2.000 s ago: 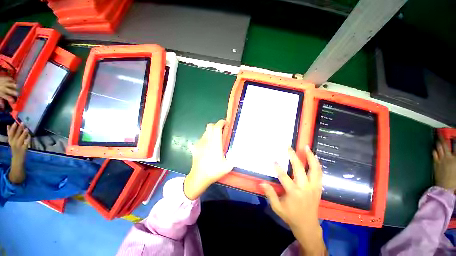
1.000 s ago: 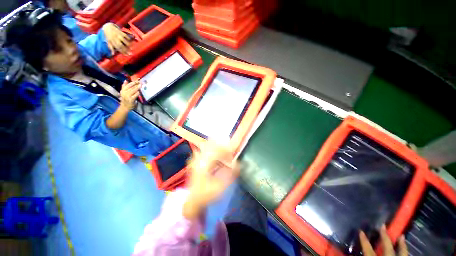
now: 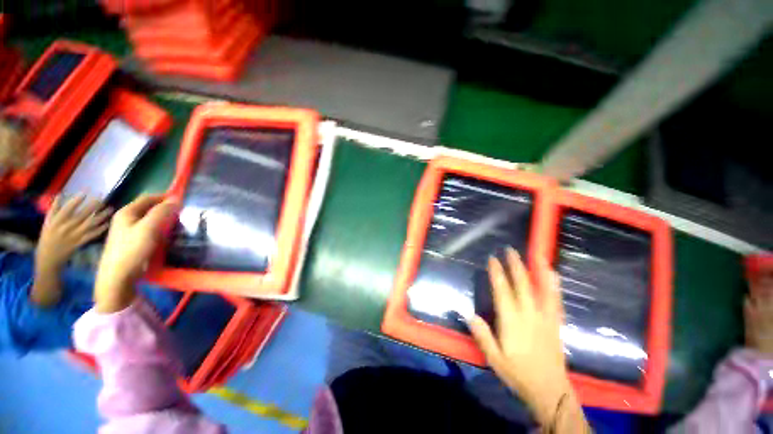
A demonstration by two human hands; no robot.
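Note:
A tablet in an orange foam tray [image 3: 306, 199] lies on the left over a white foam tray [image 3: 310, 229]; its screen is dark with glare. My left hand [image 3: 127, 250] is at this tray's left edge, fingers curled over it; the grip is slightly blurred. A second tablet [image 3: 462, 242] in an orange tray shows a dark screen with small text lines. My right hand [image 3: 525, 331] is spread over its lower right corner and the tray's edge, holding nothing. A third tablet [image 3: 603, 292] with a similar text screen lies against it on the right.
Another person's hand [image 3: 68, 229] is at a tablet [image 3: 106, 161] on the far left. A tall orange tray pile [image 3: 199, 42] stands behind. A low pile [image 3: 246, 339] is below the bench edge. A metal post [image 3: 653, 93] slants at the back; another person's sleeve [image 3: 733, 390] is at right.
The view swung left, then back right. My left hand has moved from the middle tablet to the left tray. The left and middle screens have gone from bright to dark.

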